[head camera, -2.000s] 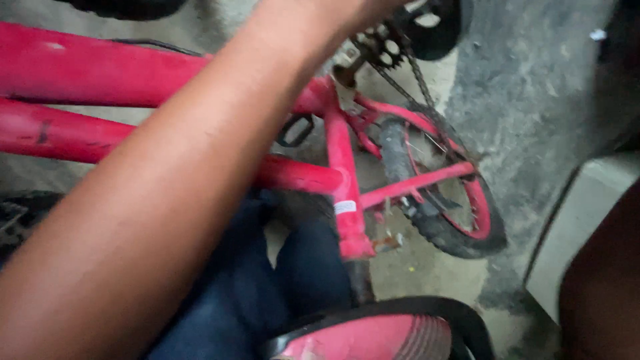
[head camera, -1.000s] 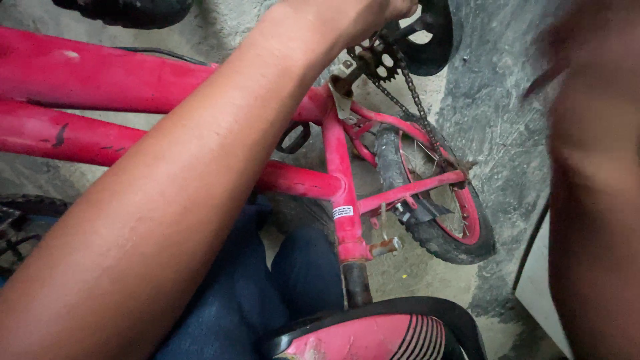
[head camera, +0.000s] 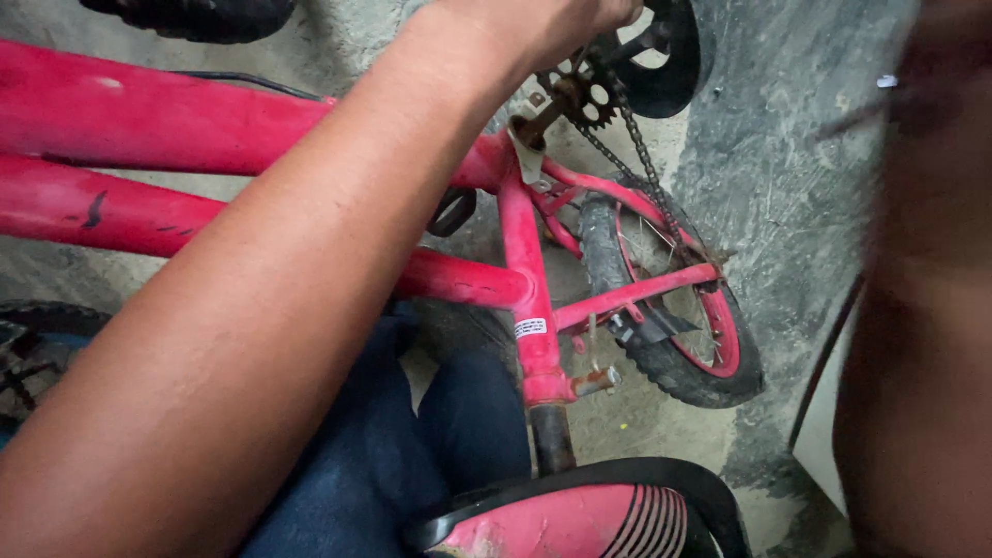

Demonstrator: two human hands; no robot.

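Observation:
A pink bicycle frame (head camera: 527, 248) lies on its side. My left arm crosses it, and my left hand (head camera: 593, 19), partly cut off at the top edge, is closed at the crankset; its fingertips are mostly hidden. The toothed chainring (head camera: 593, 97) sits beside the open bottom bracket shell (head camera: 528, 133), with a rusty axle between them. A chain (head camera: 639, 143) runs to the rear wheel (head camera: 674, 302). Beside the chainring is a black disc-shaped guard (head camera: 670, 70). My right hand (head camera: 918, 93) is a dark blur at the upper right, with a thin blurred shape projecting left from it.
A pink and black saddle (head camera: 573, 519) is at the bottom, on a dark seat post (head camera: 552, 438). One black tyre (head camera: 201, 15) lies at upper left, another (head camera: 50, 314) at the left edge. A pale flat panel (head camera: 825, 418) stands near my right arm. Concrete floor (head camera: 775, 186) lies beneath.
My right hand and forearm have shifted in the right part of the view. My left hand stays at the crankset.

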